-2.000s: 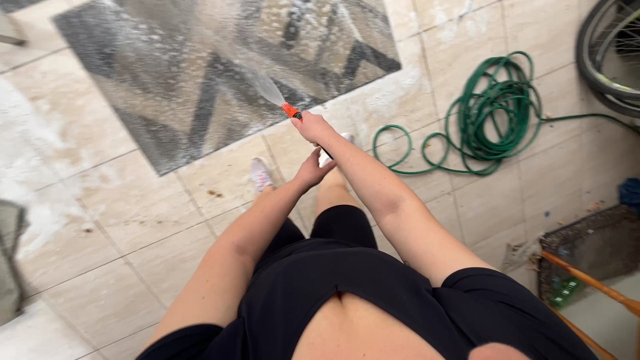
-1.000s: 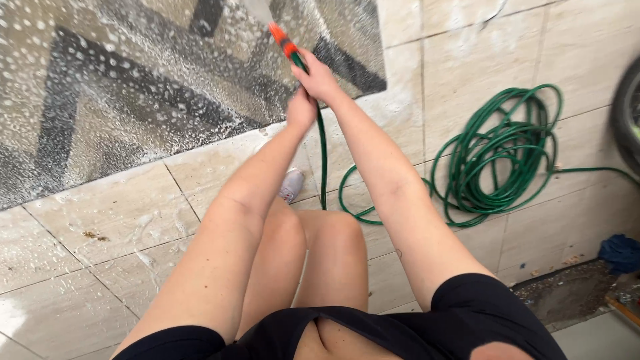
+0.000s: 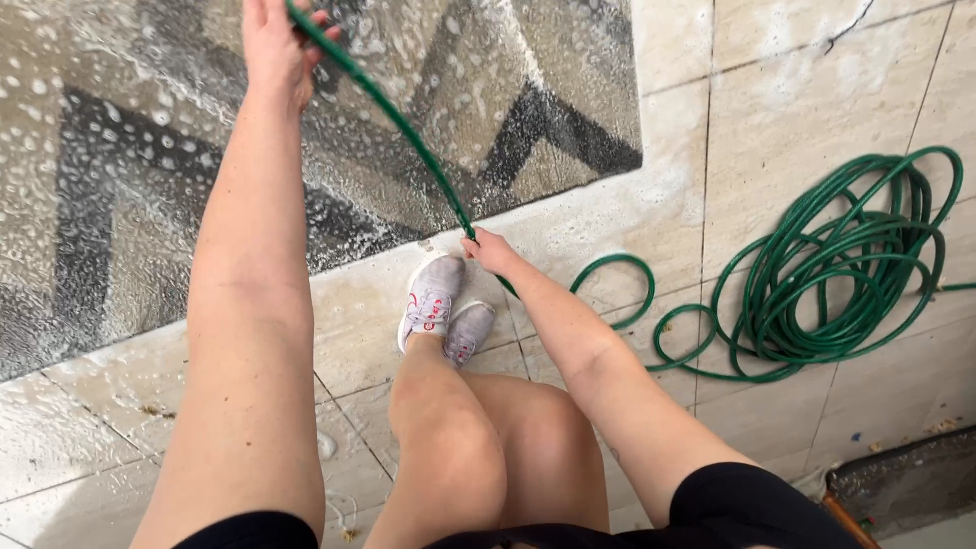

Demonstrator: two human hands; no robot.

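Observation:
A green garden hose [image 3: 396, 114] runs in an arc from the top of the view down past my shoes. My left hand [image 3: 286, 46] is at the upper left, over the rug, with the hose against its palm; its fingers are spread and partly cut off by the frame. Lower down, near the rug's edge, my right hand [image 3: 488, 250] is closed around the hose. Beneath both lies a grey and beige patterned rug [image 3: 541, 130], wet and spotted with foam. The hose's nozzle is out of view.
A tangled coil of green hose [image 3: 831, 267] lies on the tiles at the right, with smaller loops beside it. My grey shoes [image 3: 435, 293] stand on wet, foamy tiles [image 3: 366, 343] beside the rug. A dark-edged recess [image 3: 907, 476] is at the lower right.
My hands, close together near the nozzle before, are now far apart along the hose. The left one has moved up and away over the rug. The nozzle has left the view.

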